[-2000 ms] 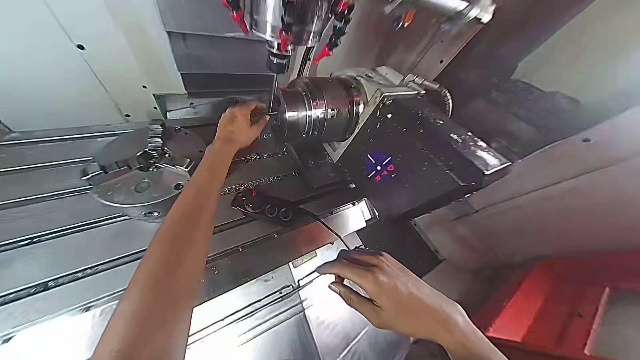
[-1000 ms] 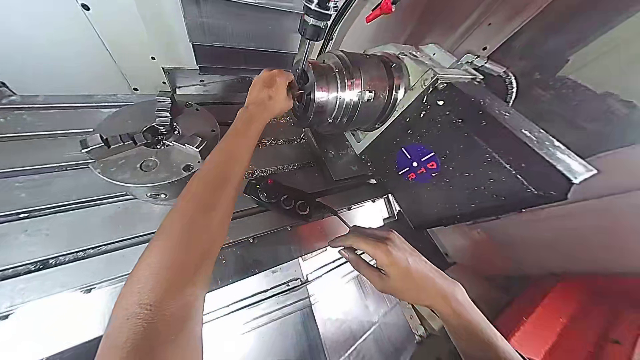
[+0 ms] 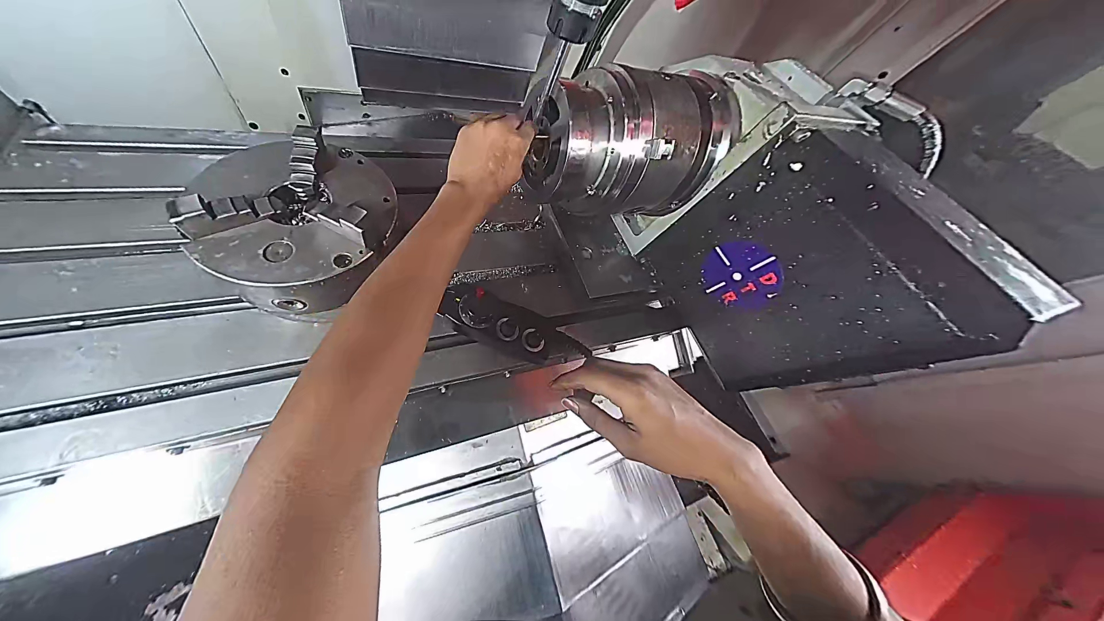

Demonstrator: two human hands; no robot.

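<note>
My left hand (image 3: 490,155) is at the front face of a horizontal steel chuck or fixture (image 3: 642,138), its fingers curled beside a thin cutting tool (image 3: 555,82) that hangs from a collet holder (image 3: 575,19). A thin dark rod or wire runs leftward from these fingers; what they grip is hidden. My right hand (image 3: 660,414) is held low at the cable end of a black handheld control box (image 3: 509,328) with round knobs, which lies on the machine table. Its thumb and forefinger are apart, and I cannot tell whether it touches the cable.
A three-jaw chuck (image 3: 285,250) lies face up on the slotted table (image 3: 95,285), left of my left forearm. The dark rotary unit housing (image 3: 828,267) with a round blue mark stands at the right. Metal chips lie in the slots, and something red (image 3: 992,552) is at the lower right.
The view has shifted, bringing the fixture larger into sight. My left hand stays at the fixture's face; my right hand stays near the control box's cable, its fingers slightly moved.
</note>
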